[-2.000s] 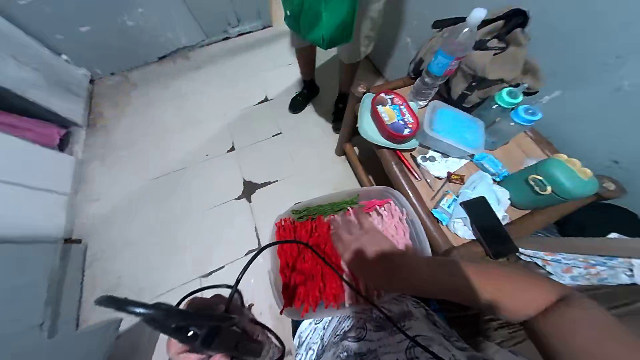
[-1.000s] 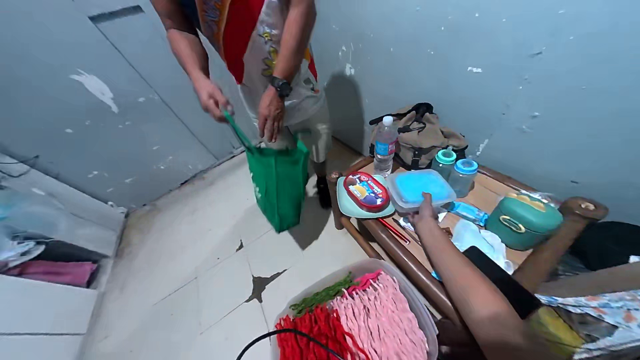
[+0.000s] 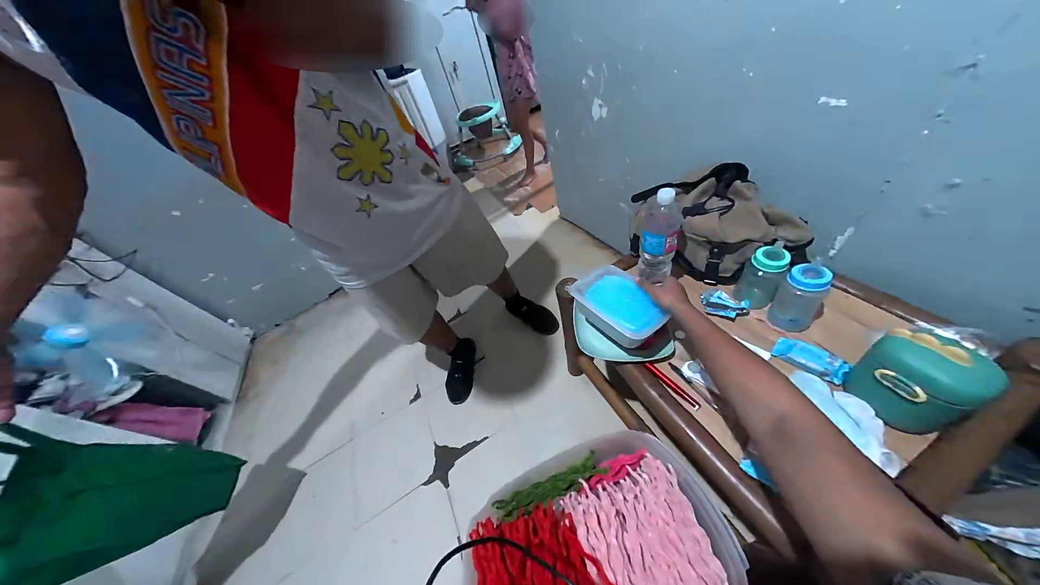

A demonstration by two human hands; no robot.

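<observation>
My right hand (image 3: 668, 296) grips the right corner of a clear plastic container with a blue lid (image 3: 619, 302), close beside a water bottle (image 3: 660, 236). The container rests over a red tub, now mostly covered, on a pale green lid or dish (image 3: 597, 341). Below, a translucent plastic tub (image 3: 719, 520) holds red twisted strands (image 3: 528, 544), pink strands (image 3: 642, 520) and a green bunch (image 3: 548, 487). A black cable (image 3: 496, 540) crosses over the red strands. My left hand is out of view.
A person in a printed shirt (image 3: 366, 211) stands ahead, with a green bag (image 3: 114, 504) at the left. The wooden bench (image 3: 691, 455) bears a backpack (image 3: 731, 219), two lidded bottles, wipes and a green case (image 3: 926, 382). Another person (image 3: 520, 81) stands beyond the doorway.
My right hand left the strands and took hold of the blue-lidded container, which has moved from beside the red tub to on top of it. The person with the green bag is nearer.
</observation>
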